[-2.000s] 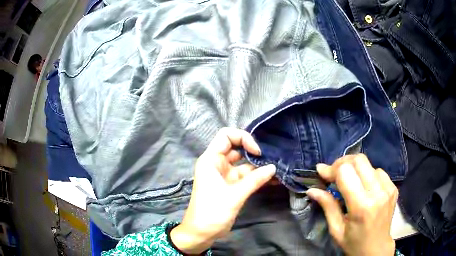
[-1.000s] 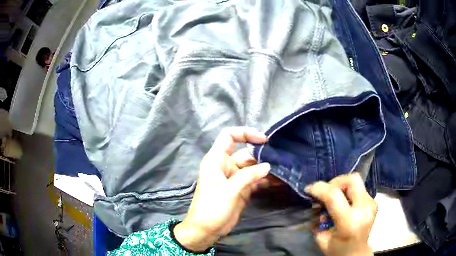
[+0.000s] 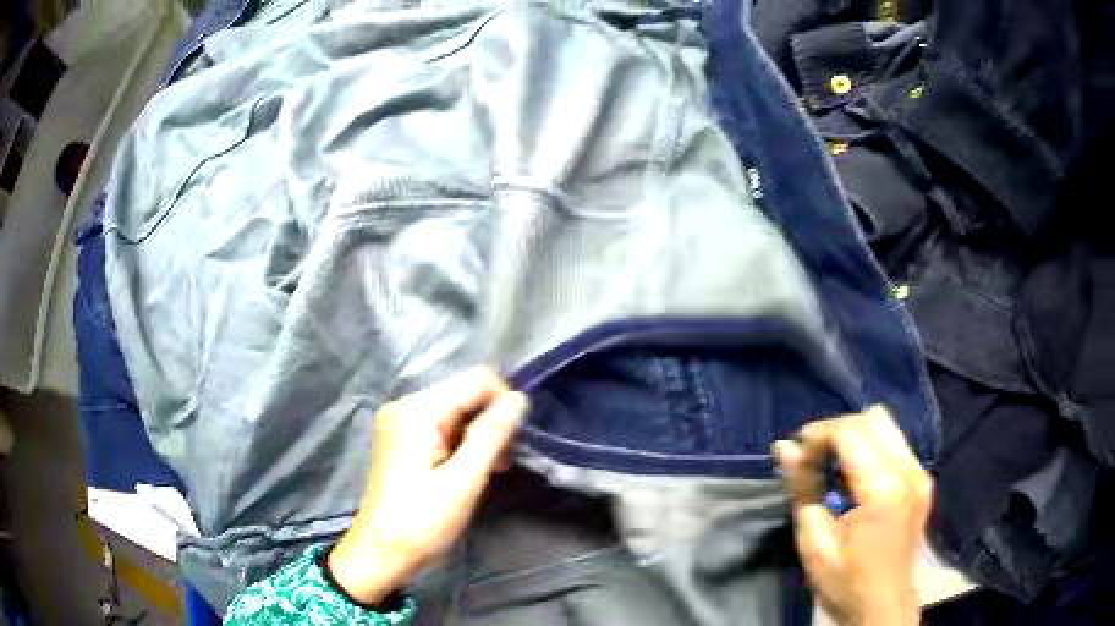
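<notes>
A denim garment (image 3: 404, 269) lies inside out, pale grey-blue side up. Its round armhole opening, edged in dark blue (image 3: 648, 463), is stretched sideways between my hands. My left hand (image 3: 428, 471) pinches the left end of the edging between thumb and fingers. My right hand (image 3: 856, 508) pinches the edging near its right end. A small blue part, possibly the handle of the thread snips (image 3: 836, 501), shows in my right hand; the blades are hidden. The dark blue inside shows through the opening. Both hands are slightly blurred.
Black denim garments (image 3: 990, 257) with brass-coloured buttons lie at the right. A dark blue placket (image 3: 813, 208) runs beside the pale fabric. Blue denim (image 3: 110, 379) shows at the left, above a white table corner (image 3: 135, 520). A pale trough (image 3: 61, 220) stands beyond at the left.
My hands have moved apart and pulled the opening's lower edge straight and wide. The opening is flatter. My left hand and the garment have shifted left in the view.
</notes>
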